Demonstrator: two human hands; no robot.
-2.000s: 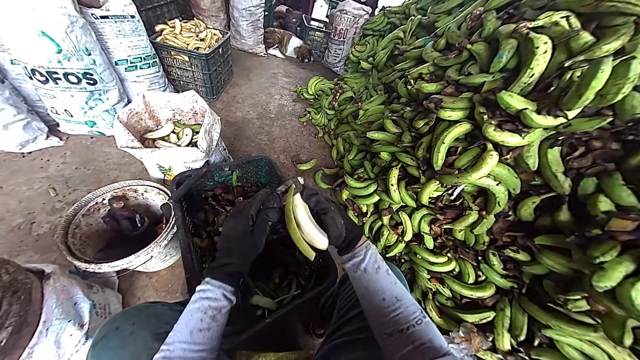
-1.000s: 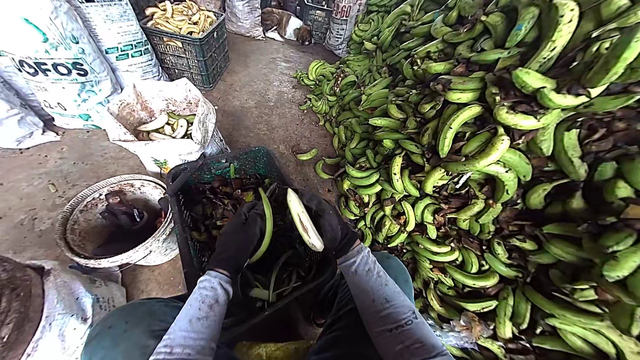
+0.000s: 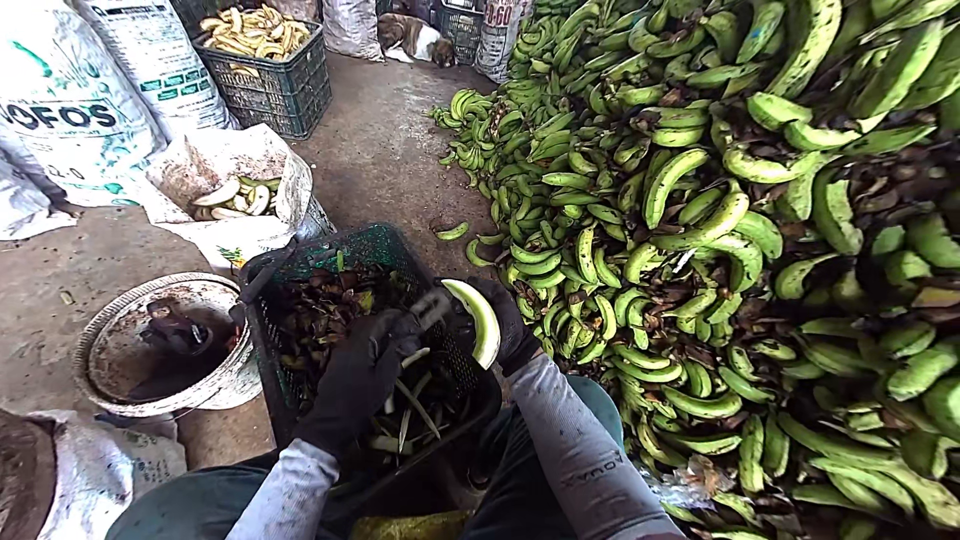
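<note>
My right hand (image 3: 504, 319), in a dark glove, holds a curved plantain (image 3: 478, 321) whose pale flesh shows on the near side. My left hand (image 3: 371, 352), also gloved, is closed around a short tool with a blurred flat metal blade (image 3: 430, 309), which points toward the plantain. Both hands are above a dark plastic crate (image 3: 251, 322) between my knees. Green peel strips (image 3: 416, 409) and brown dried scraps (image 3: 322, 307) lie inside it.
Green plantains (image 3: 667, 240) are heaped on the right. At left stand a dirty white bucket (image 3: 169, 281) and an open sack (image 3: 247, 157) of peeled plantains. Farther back are a full crate (image 3: 300, 86), large sacks (image 3: 67, 112) and a lying dog (image 3: 412, 37).
The long green peel strip by my left hand one second ago is gone from it. My left hand has moved right, with the blade now beside the plantain.
</note>
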